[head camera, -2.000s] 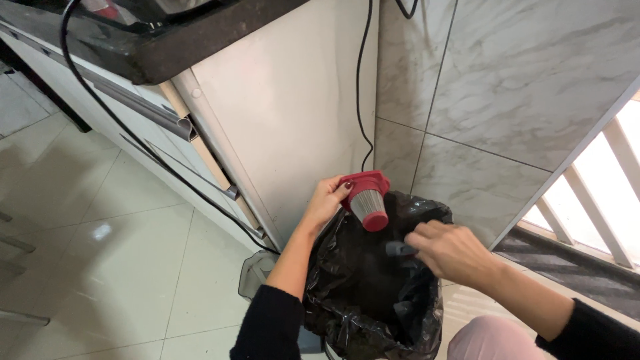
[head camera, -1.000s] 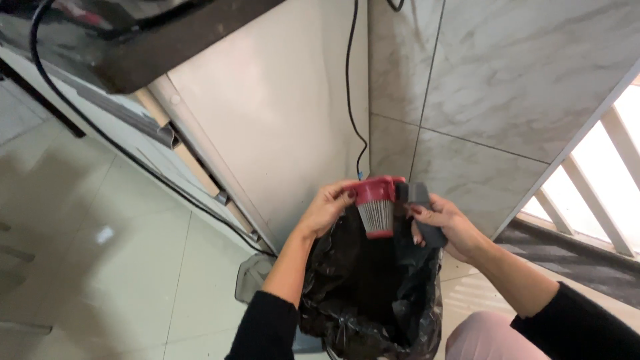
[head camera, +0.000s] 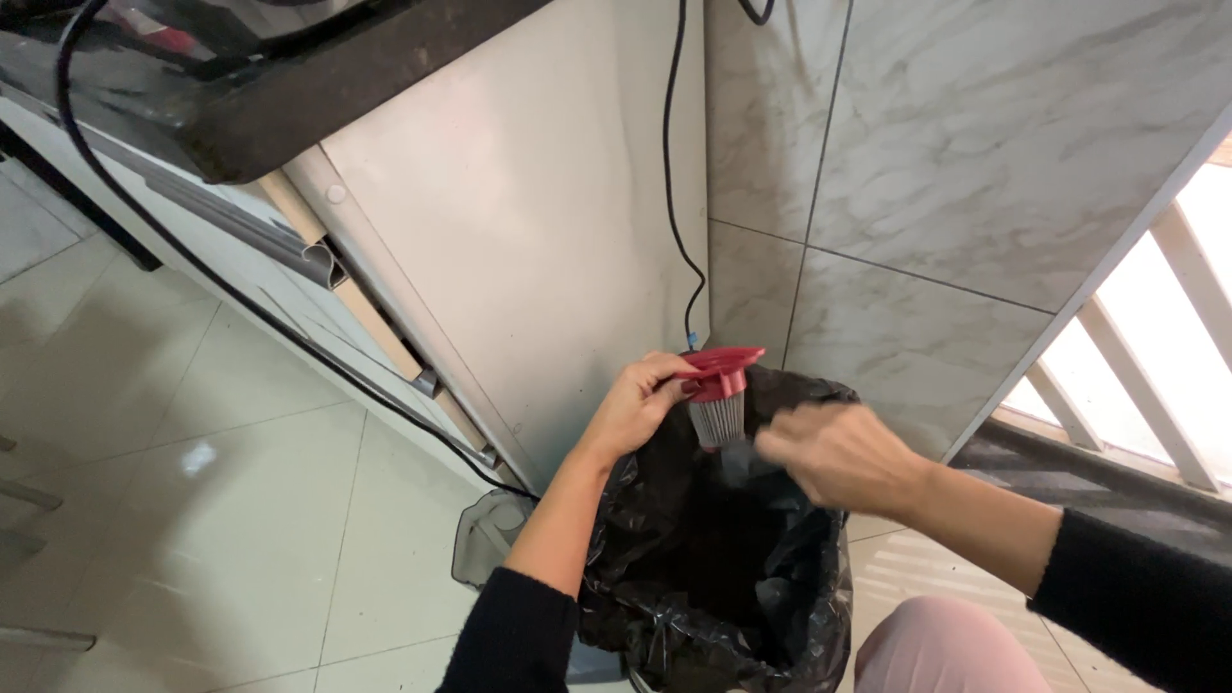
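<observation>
My left hand pinches the red rim of a vacuum cleaner filter, whose pleated grey part points down over a trash bin lined with a black plastic bag. To its right, my right hand is blurred by motion, its fingers closed around a small dark grey object, also blurred, close to the lower end of the filter. What kind of object it is cannot be made out.
A white cabinet side rises left of the bin, under a dark countertop. A black cable hangs behind the filter. A translucent grey plastic container lies on the floor, left of the bin. Marble-look tiles cover the wall.
The filter has tilted, its red rim now slanting up to the right. My right hand has moved from beside the red rim to lower down, near the pleated end, with the grey object in it.
</observation>
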